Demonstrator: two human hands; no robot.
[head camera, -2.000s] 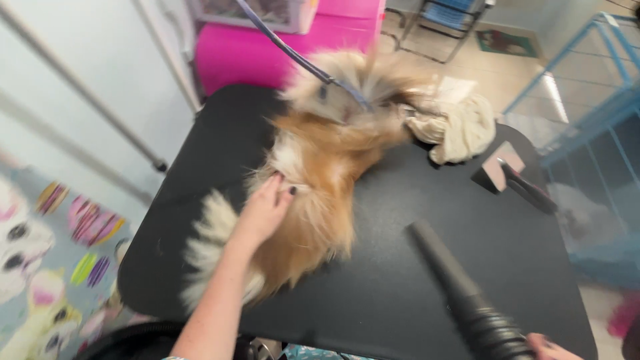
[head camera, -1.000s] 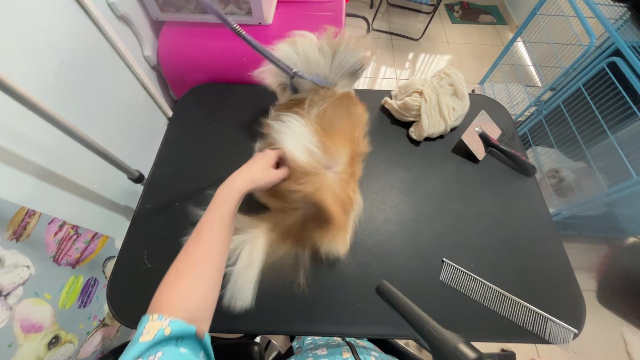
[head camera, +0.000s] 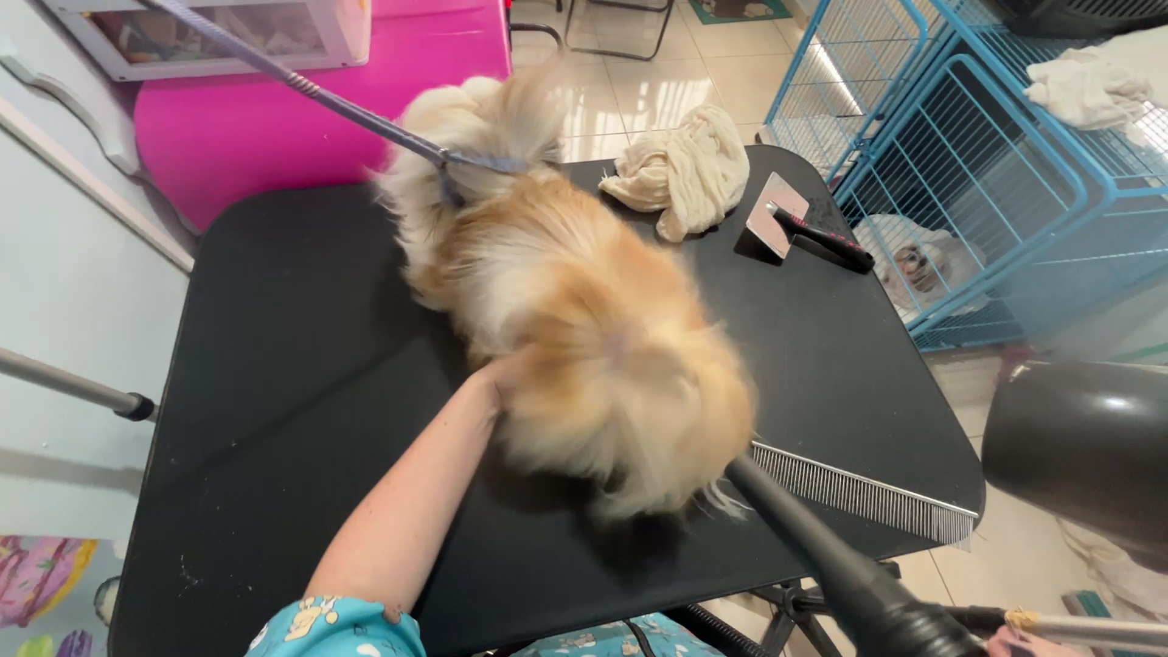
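Note:
A long-haired tan and white dog (head camera: 584, 301) stands on a black grooming table (head camera: 301, 383), its coat blown apart and blurred. Around its neck area runs a grey-purple grooming loop (head camera: 365, 123). My left hand (head camera: 511, 374) is against the dog's left flank, its fingers hidden in or under the fur. At the bottom right edge, only a bit of my right hand (head camera: 1022, 642) shows, at the black dryer hose nozzle (head camera: 821, 547), whose tip is close to the dog's rear. Partly behind the nozzle lies a metal comb (head camera: 858, 488).
A cream cloth (head camera: 684, 173) and a slicker brush (head camera: 812, 228) lie at the table's far right. Beyond stands a blue wire cage (head camera: 967, 182) with another dog (head camera: 917, 265) inside. A dark rounded object (head camera: 1077, 447) is at right, a metal pole (head camera: 73, 383) at left.
The dog's rear has swung right, toward the comb, and my left hand has moved with it. The nozzle tip is now close to the rear fur, where it was apart from it before.

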